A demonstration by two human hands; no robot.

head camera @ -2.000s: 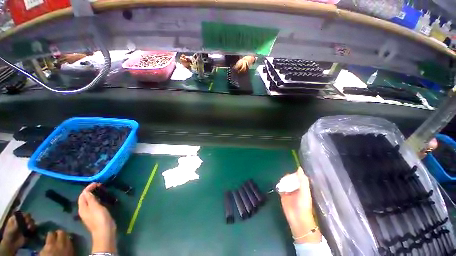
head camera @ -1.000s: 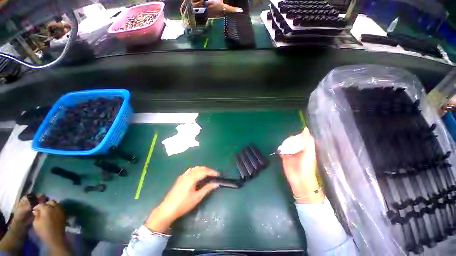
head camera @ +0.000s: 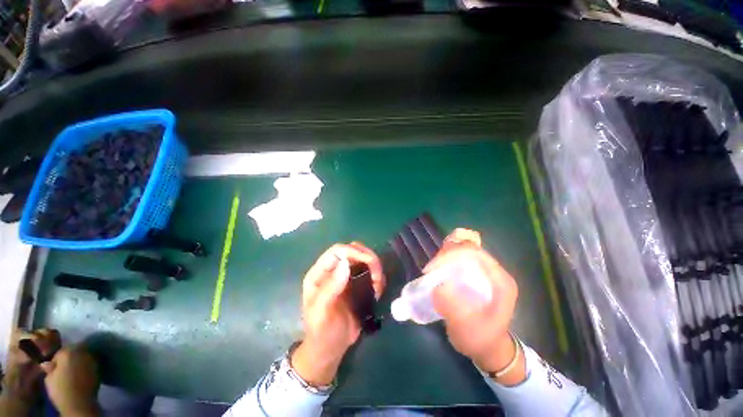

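My left hand [head camera: 330, 305] holds a black plastic part [head camera: 362, 297] upright between thumb and fingers, low in the middle. My right hand [head camera: 477, 297] grips a white translucent squeeze bottle [head camera: 422, 301], tilted with its end pointing left toward the part. A small gap shows between bottle and part; the needle cannot be made out. Several black parts [head camera: 417, 243] lie side by side on the green mat just beyond my hands, partly covered by my right hand.
A blue basket [head camera: 169, 175] of small black parts stands at left, with loose black pieces [head camera: 81, 283] before it. Crumpled white paper [head camera: 289, 204] lies beyond my left hand. A plastic-lined tray [head camera: 595, 236] is at right. Another person's hands [head camera: 69, 370] work at lower left.
My left hand has lifted the black part off the mat and turned it upright. My right hand has moved in beside it and turned the bottle to point left. The view has tilted down.
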